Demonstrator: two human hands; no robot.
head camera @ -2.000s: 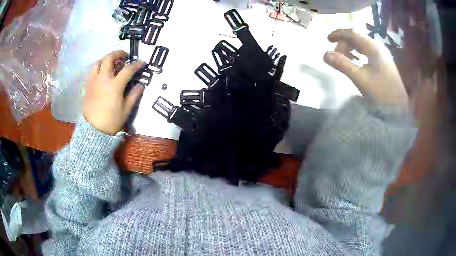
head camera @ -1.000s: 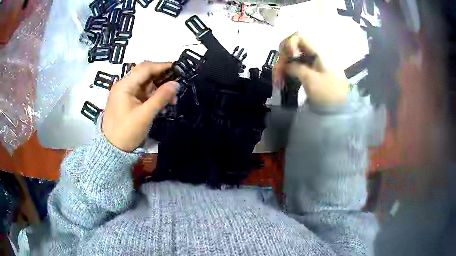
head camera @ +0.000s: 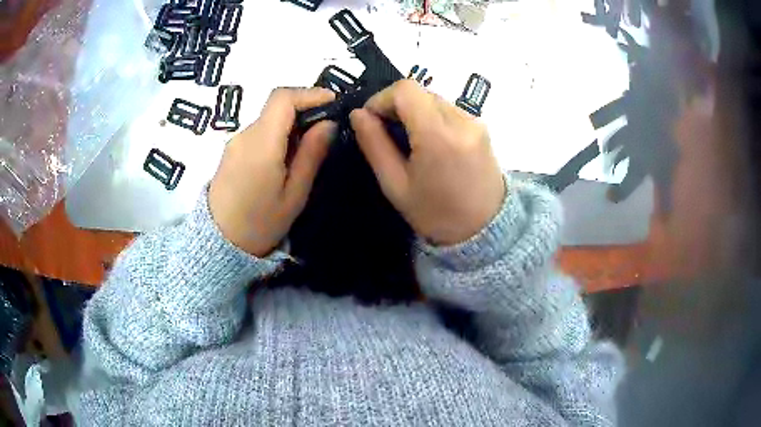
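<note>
My left hand (head camera: 271,171) pinches a black plastic slide (head camera: 317,114) between thumb and finger, above the dark heap. My right hand (head camera: 438,163) is closed just right of it, its fingertips on a piece of black webbing that meets the slide; the fingers hide most of the join. The heap of black strap assemblies (head camera: 355,225) lies below and behind both hands, against the grey sweater. One strap end with a buckle piece (head camera: 350,32) sticks out beyond the hands, and another buckle piece (head camera: 474,93) shows right of them.
A pile of black slides (head camera: 196,37) lies at upper left, with a few loose ones (head camera: 164,168) nearer. Cut webbing pieces (head camera: 638,138) lie at right. A clear plastic bag (head camera: 42,125) is at the left edge. Small metal parts with red marks (head camera: 446,12) show at top.
My left hand has come from the loose slides to above the heap, holding a slide. My right hand has moved in from the right to meet it.
</note>
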